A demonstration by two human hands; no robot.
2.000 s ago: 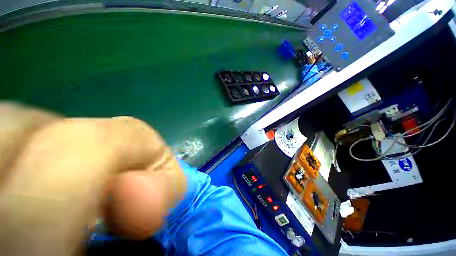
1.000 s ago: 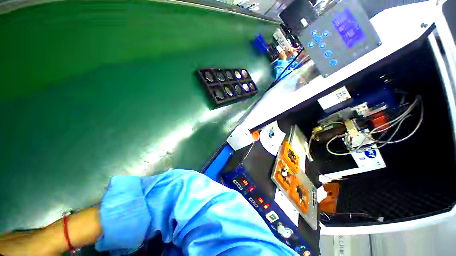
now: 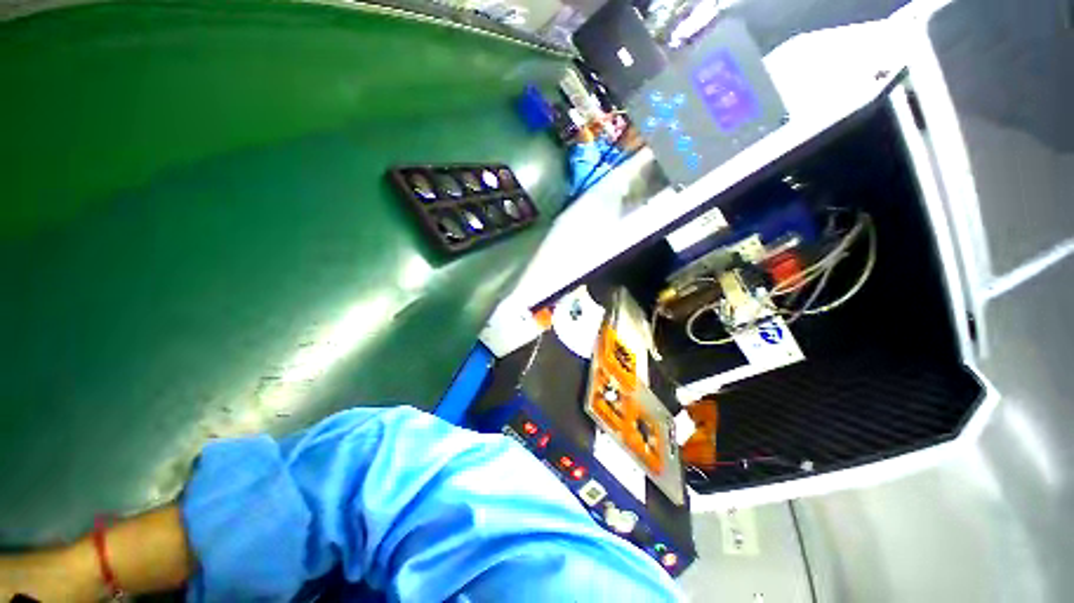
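My right arm, in a light blue sleeve, reaches from the bottom centre to the lower left. A red string bracelet (image 3: pixel 106 558) is on its wrist. My right hand (image 3: pixel 17 577) is mostly cut off by the left edge, so its fingers and anything in them are hidden. My left hand is not in view. A black blister tray (image 3: pixel 462 203) with two rows of round pockets lies on the green conveyor belt (image 3: pixel 200 259). Some pockets show shiny round parts.
A white machine housing (image 3: pixel 554 269) stands right of the belt, with an orange and silver fixture plate (image 3: pixel 632 406), tubes and wires. A switch box (image 3: pixel 577 469) is in front and a control panel (image 3: pixel 707 104) above. Another person's sleeve (image 3: pixel 585 165) shows beyond the tray.
The large blurred hand near the camera has left the close foreground. The right forearm now lies low at the left. The view has shifted, so tray and machine appear further left.
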